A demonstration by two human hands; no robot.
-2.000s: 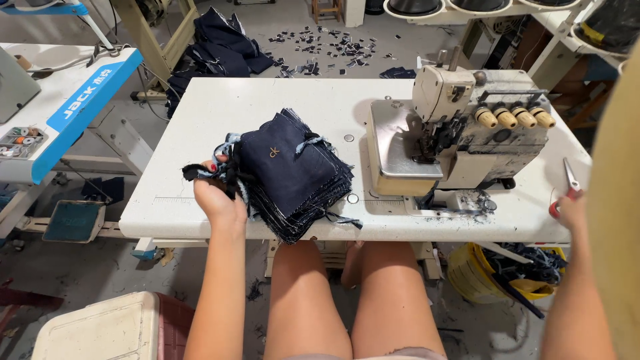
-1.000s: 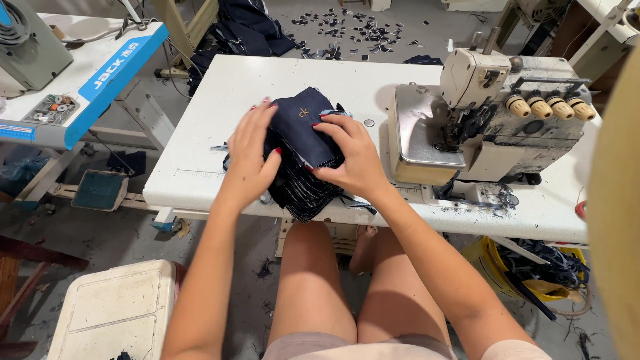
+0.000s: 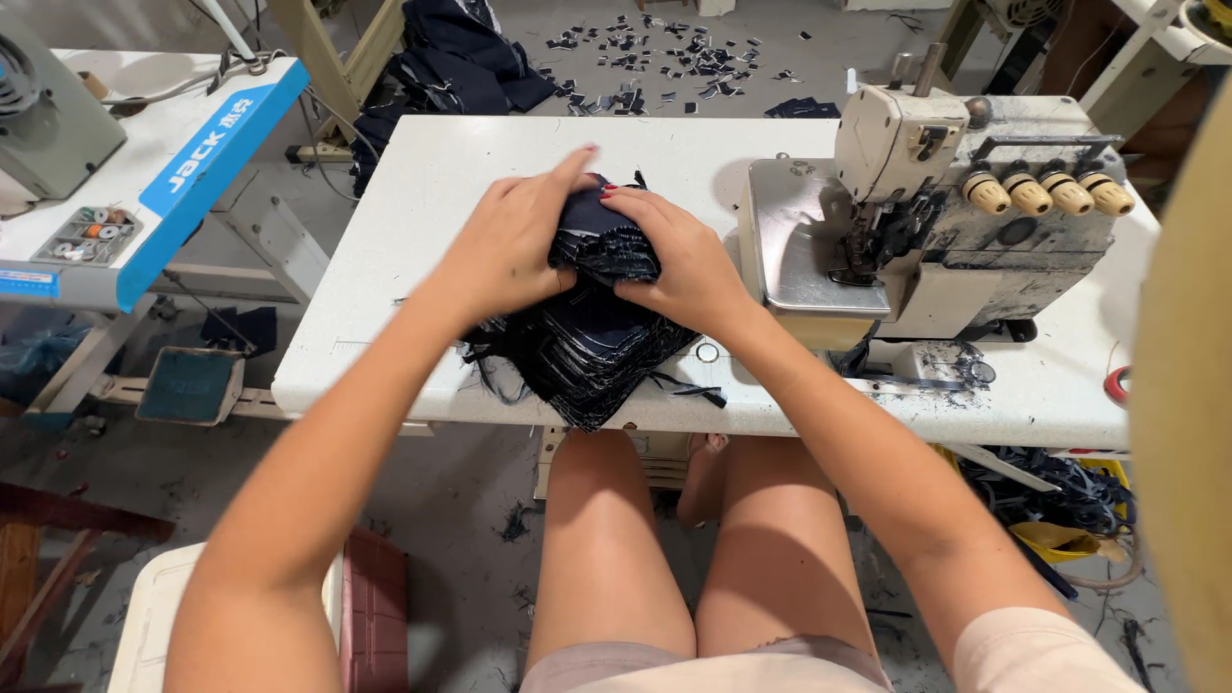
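A stack of dark navy fabric pieces [image 3: 602,337] with frayed light edges lies near the front edge of the white sewing table [image 3: 462,144]. My left hand [image 3: 510,241] and my right hand [image 3: 679,245] grip the upper part of the stack from both sides, bending it so its layered edges face me. The palms and some fingertips are hidden. Loose dark and pale strips lie around the stack's lower corners. To the right stands an overlock sewing machine [image 3: 1001,221] with several cream tension knobs.
At the left is another sewing table [image 3: 217,144] with a bobbin tray [image 3: 89,234]. A red handle [image 3: 1117,385] lies at the table's right edge. Below, a yellow container [image 3: 1059,539] holds fabric scraps. Fabric heaps [image 3: 462,63] and cut scraps lie on the floor behind.
Two seconds ago my left hand held loose strips and my right hand was at scissors on the right. Both hands came onto the stack, and its upper part is now bent, hiding the gold mark.
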